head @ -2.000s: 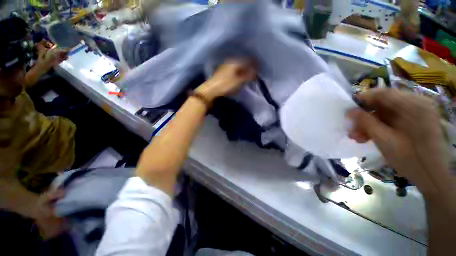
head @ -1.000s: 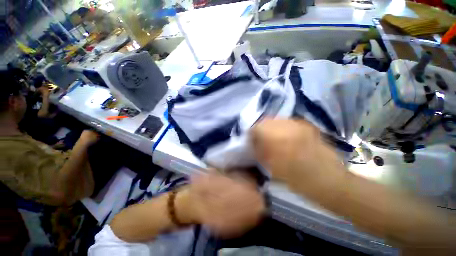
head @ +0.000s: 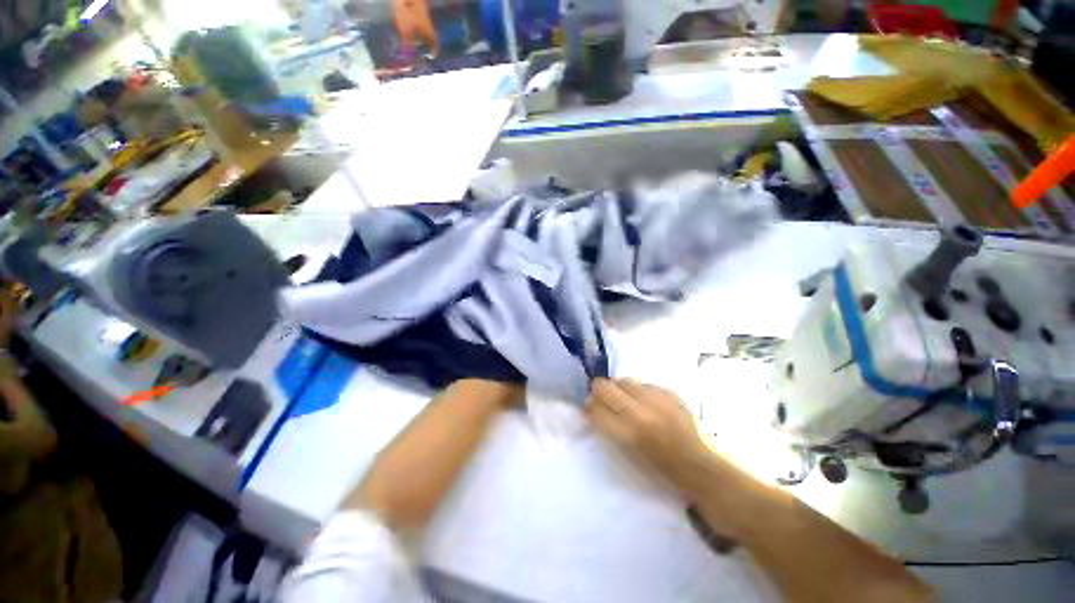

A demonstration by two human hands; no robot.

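Observation:
A heap of navy and light grey-white garment (head: 507, 283) lies on the white table in front of me, left of the white sewing machine head (head: 872, 353) with its blue stripe. My left hand (head: 483, 401) and my right hand (head: 631, 418) are close together at the near edge of the heap, both on the pale cloth. My right fingers hold a pale part of it. My left fingertips are hidden under the cloth, so its grip cannot be told. The presser foot area is brightly lit, and no cloth shows under it.
A grey machine end (head: 189, 283) stands at the left, with a small dark pad (head: 233, 415) near it. Mustard cloth (head: 896, 88) lies on a striped board at the back right. A person's arm shows at the left edge.
The view has turned right. The garment heap now lies further from the machine head, spread toward the back left. My hands have moved from crossing over the near edge to side by side on the cloth.

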